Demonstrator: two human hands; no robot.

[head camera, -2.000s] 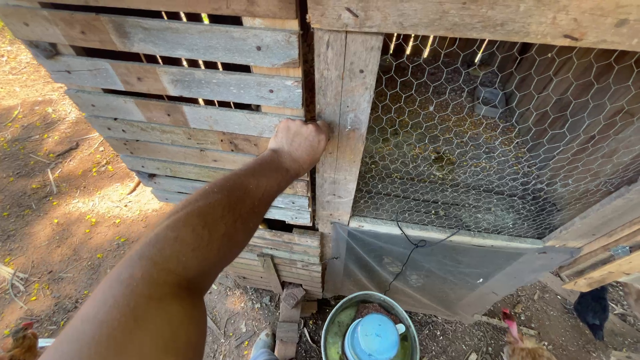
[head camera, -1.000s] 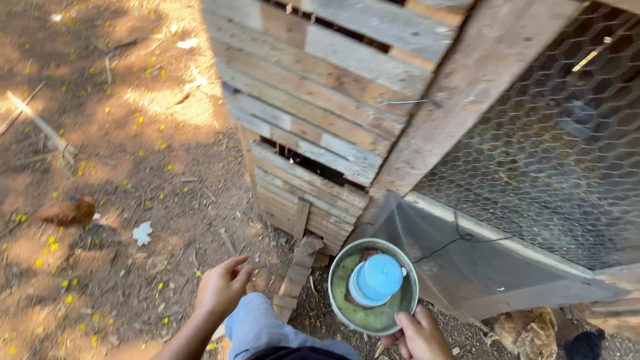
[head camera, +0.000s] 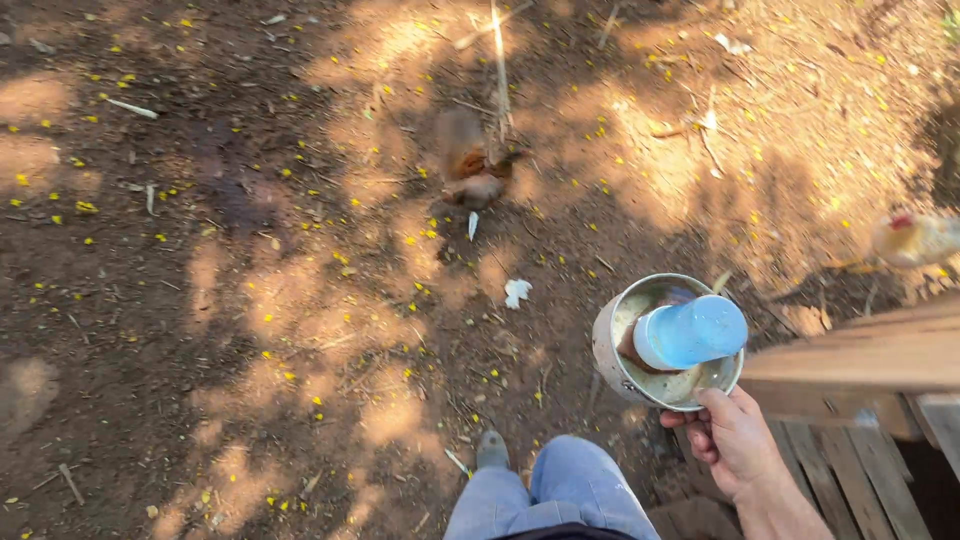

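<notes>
My right hand (head camera: 731, 442) grips the near rim of a round metal pot (head camera: 619, 360), thumb inside the rim and fingers beneath it. Inside the pot a light blue plastic cup (head camera: 694, 330) leans on its side or upside down; some murky matter lies around it on the pot's bottom. My left hand is out of the frame.
A brown chicken (head camera: 476, 180), blurred, is on the dirt ground ahead. A pale chicken with a red comb (head camera: 919, 238) stands at the right edge. The wooden slatted structure (head camera: 855, 360) is at the lower right, close to my right arm. Twigs and yellow petals litter the ground.
The view has swung left, from the wooden coop to open ground. My left hand, on the coop's slats two seconds ago, has left the view. My right hand still holds the pot.
</notes>
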